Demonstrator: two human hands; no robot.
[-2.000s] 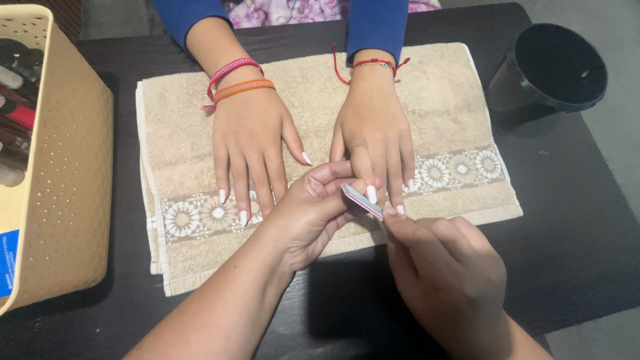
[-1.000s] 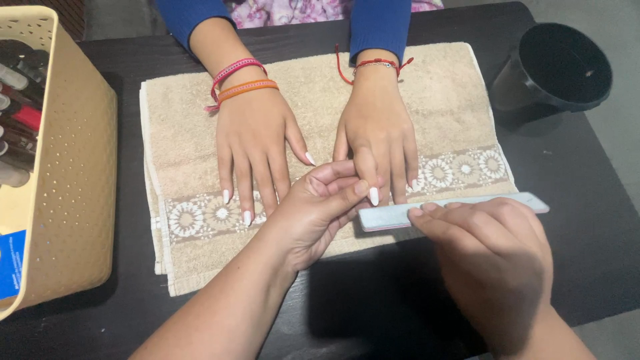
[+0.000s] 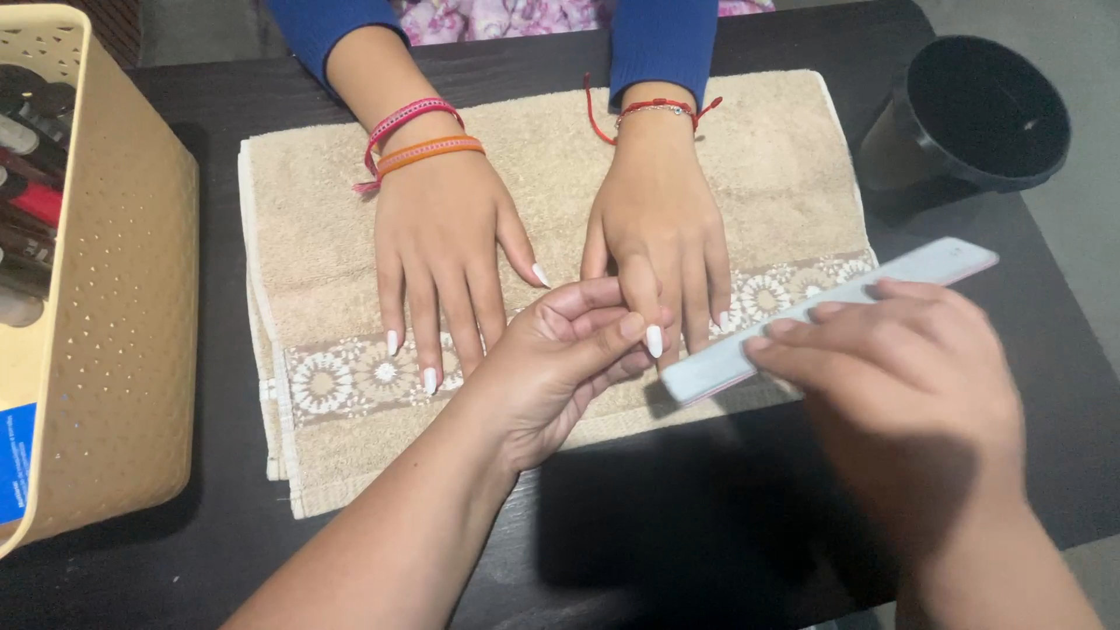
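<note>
My left hand (image 3: pixel 560 367) grips one finger of another person's hand (image 3: pixel 661 201), the one with a red string bracelet; that finger's long white nail (image 3: pixel 654 341) points toward me. In my right hand (image 3: pixel 910 394) is a pale nail file (image 3: pixel 831 319), held slantwise, its lower left end just right of the gripped nail. The person's other hand (image 3: pixel 451 236), with a pink and an orange woven bracelet, lies flat on a folded beige towel (image 3: pixel 542 175) with a flower-patterned band. Its visible nails are white too.
At the left edge stands a beige plastic basket (image 3: pixel 131 289) holding several small bottles (image 3: pixel 31 201) and a blue item (image 3: pixel 16 459). A black bin-like container (image 3: pixel 980 114) stands on the dark table (image 3: pixel 490 560) at the back right.
The nail file has turned, from edge-on at the fingertip to broad side up, and now slants up to the right. My right hand has moved right with it. My left hand keeps its hold.
</note>
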